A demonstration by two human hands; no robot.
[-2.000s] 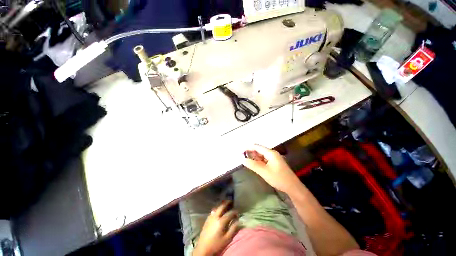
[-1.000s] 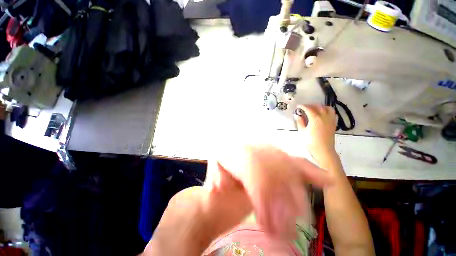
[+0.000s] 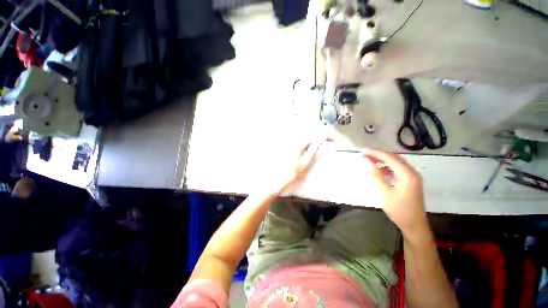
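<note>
The cream sewing machine stands at the upper right. Its presser foot area shows small shiny metal parts. My left hand is over the white table just in front of and below the foot, its fingertips washed out by glare. My right hand is at the front edge of the machine bed, fingers curled with thumb and index close together. I cannot tell whether either hand holds something. A small round metal part lies on the bed between the foot and the black-handled shears.
Green-handled tool, thin pointed tool and snips lie at the right. A dark cloth pile is at the upper left, above a grey side surface. Another machine is far left. Red basket is below right.
My right hand has moved off the bed, back and right; the small round part now shows uncovered there. My left hand, blurred near my body before, has moved up over the table near the foot.
</note>
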